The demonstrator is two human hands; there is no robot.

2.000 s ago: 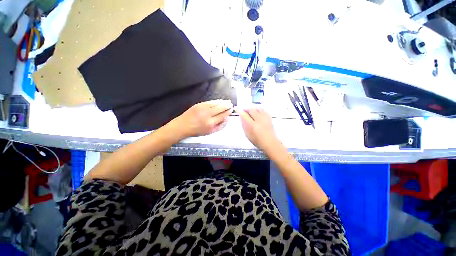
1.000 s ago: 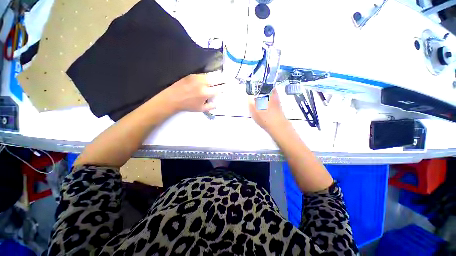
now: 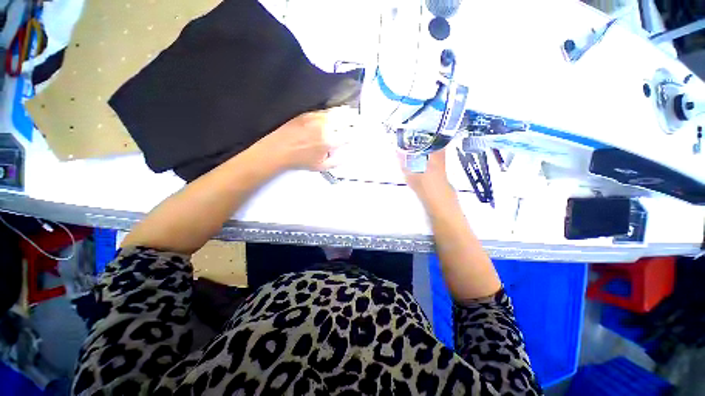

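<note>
A dark fabric panel lies on the table left of the needle area, its right end narrowing toward the machine. The sewing machine has a white head with a blue stripe. My left hand is at the panel's lower right edge; its fingertips are washed out by glare, so its grip cannot be told. My right hand is under the left end of the machine head, its fingers mostly hidden behind it.
A tan perforated card lies under and left of the panel. Slim dark tools lie right of my right hand. A black phone is farther right. Red-orange scissors are far left. A blue crate stands below the table.
Both hands have moved apart and forward from the table's front part, my right hand going under the machine head. The panel's right end has shifted forward. The view has also shifted.
</note>
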